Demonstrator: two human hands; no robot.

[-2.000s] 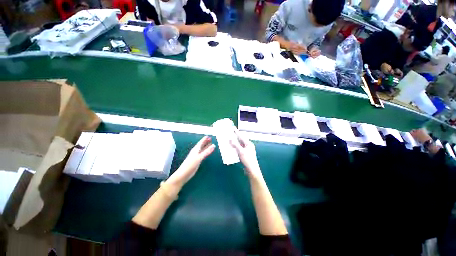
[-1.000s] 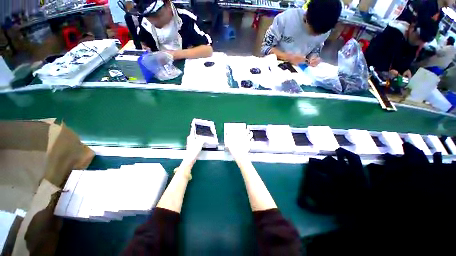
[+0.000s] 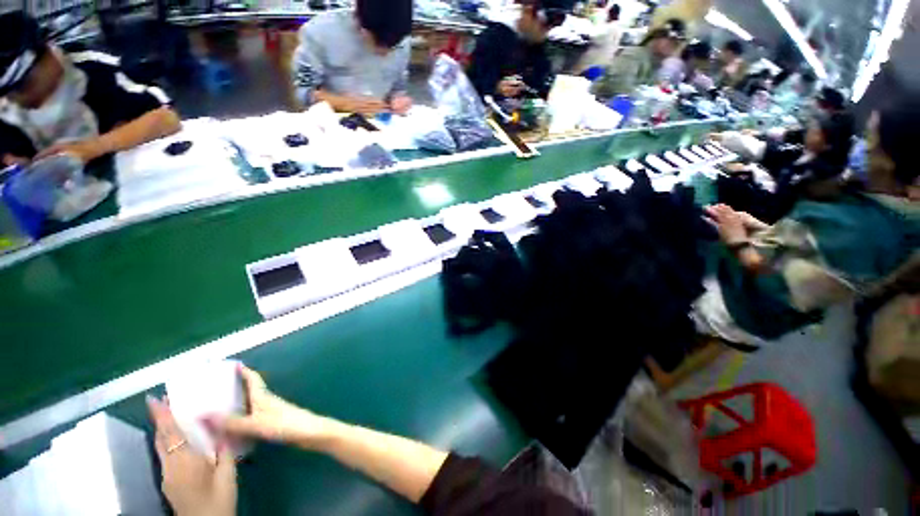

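A closed white product box (image 3: pixel 205 395) is held between my two hands above the green bench, at the lower left. My left hand (image 3: pixel 192 466) holds it from the left and below. My right hand (image 3: pixel 264 411) grips its right side, with fingers across its near part. A row of open white boxes with dark inserts (image 3: pixel 279 279) stands along the pale rail, their lids beside the dark openings. Part of the stack of white boxes (image 3: pixel 86 474) shows at the lower left corner, cut off by the edge.
A large heap of black pouches or cloth (image 3: pixel 605 272) lies on the bench at right. Beyond the rail runs the green belt (image 3: pixel 151 264). A person (image 3: pixel 827 247) sits at the right near a red stool (image 3: pixel 752 433). More people sit across the line.
The view has swung right. A second ago both hands were at the row with an open box in the left; now they hold a closed white box near the stack.
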